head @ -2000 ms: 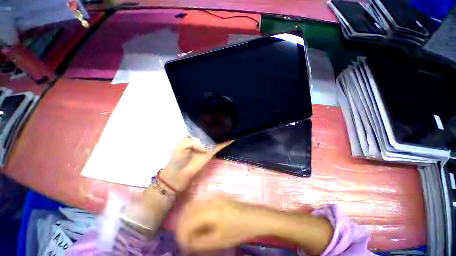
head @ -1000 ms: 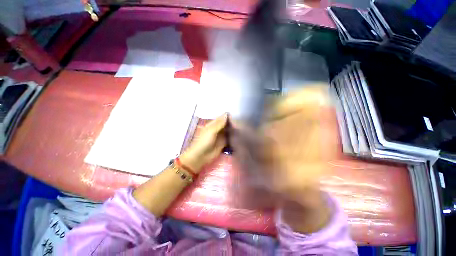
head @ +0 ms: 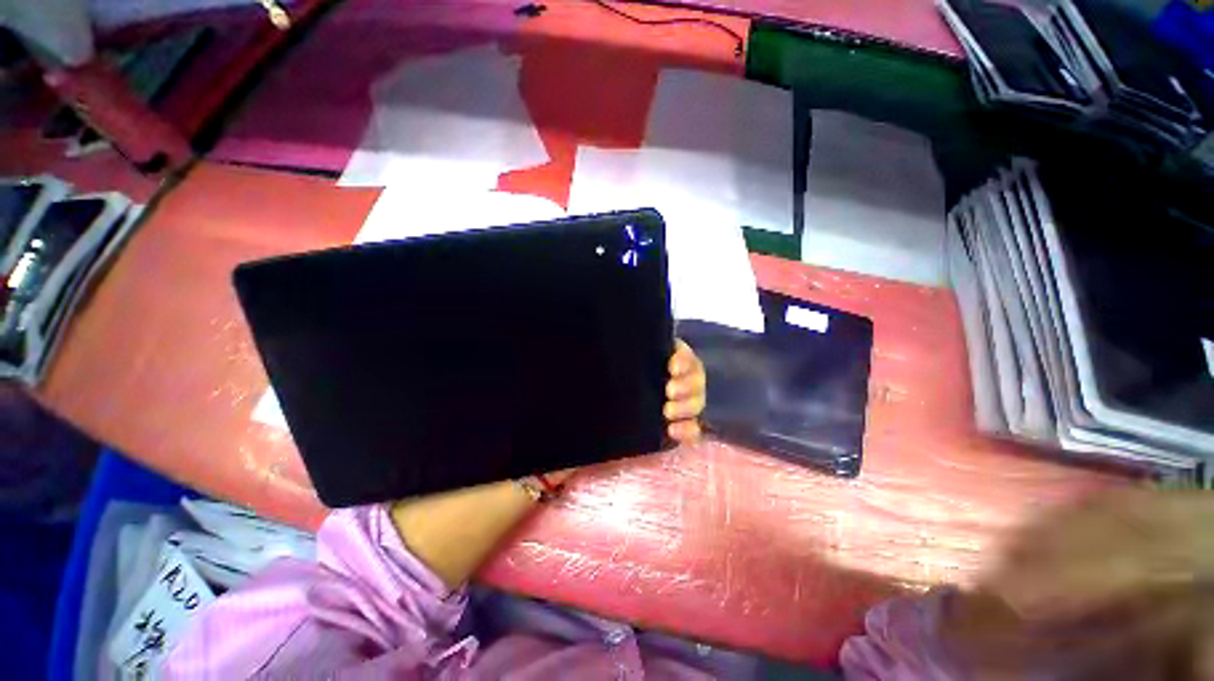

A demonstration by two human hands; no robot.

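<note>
A black tablet is held up with its back and round camera towards me, above the left part of the bench. My left hand grips it from behind; only the fingers show at its right edge. A second dark tablet with a small white label lies on the bench to the right, its left end partly covered. My right hand is a blur at the lower right; its fingers cannot be made out. A white sheet or sleeve shows partly behind the held tablet.
Loose white sheets lie at the far side of the red bench. Stacks of tablets on white sleeves stand at the right, more at the far right and left edge. A blue crate with sleeves and a handwritten sign is at the lower left.
The held tablet showed its dark screen, then was blurred in turning; now its back shows, further left. The right hand has moved to the lower right. The second tablet's label now shows.
</note>
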